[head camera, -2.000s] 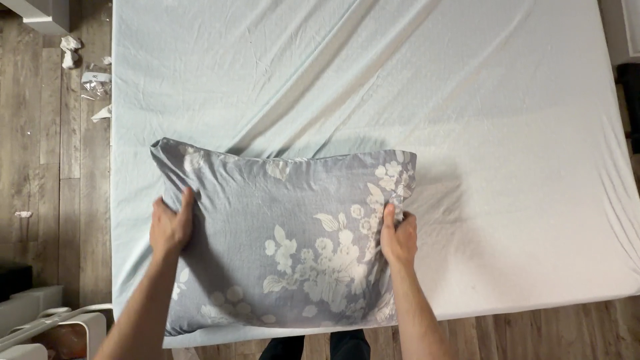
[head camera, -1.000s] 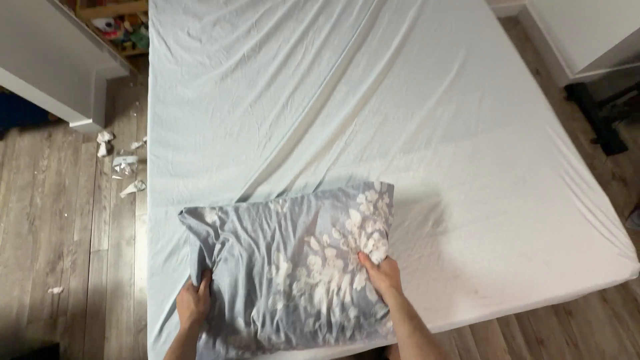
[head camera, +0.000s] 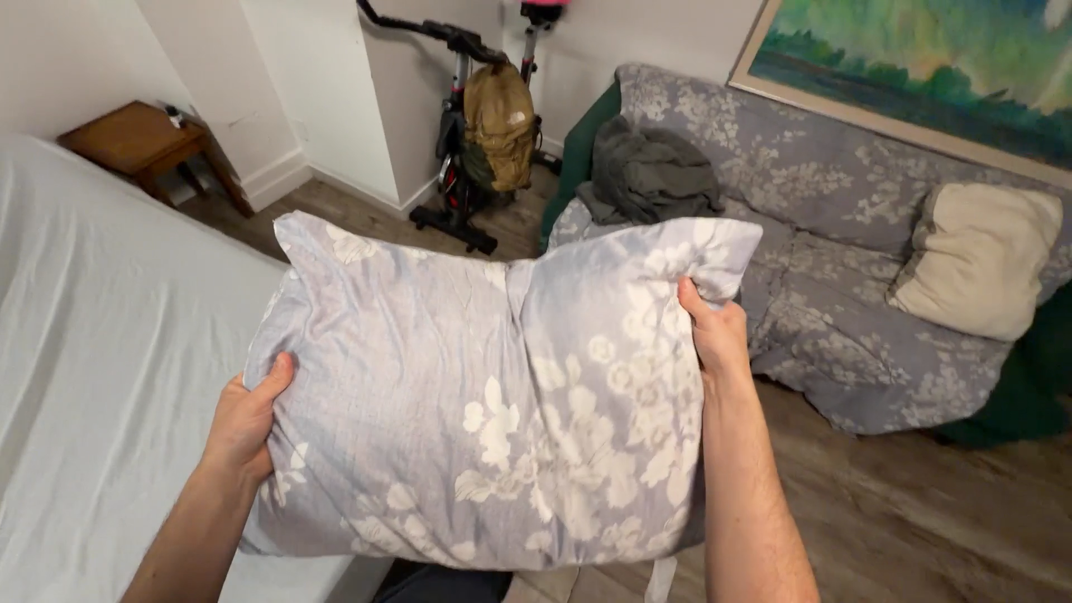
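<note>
A pillow in a grey-blue pillowcase with white flowers [head camera: 494, 394] is held up in front of me, creased down its middle. My left hand [head camera: 251, 410] grips its left side, thumb on the near face and fingers hidden behind. Around the right edge, just below the upper corner, my right hand [head camera: 716, 327] is closed, its thumb on the front. The bed with a pale fitted sheet [head camera: 109, 360] lies to the left, partly behind the pillow.
A sofa under a floral grey cover [head camera: 804, 335] bears a cream pillow [head camera: 984, 260] and a dark grey blanket [head camera: 653, 172]. A small wooden table [head camera: 134, 138] stands beyond the bed. An exercise bike [head camera: 452, 151] carries a tan backpack [head camera: 500, 126]. A framed painting [head camera: 921, 59] hangs above the sofa.
The pillow, over the bed's near edge in the earlier frames, is now lifted between both hands beside the bed. The view has swung right to the sofa.
</note>
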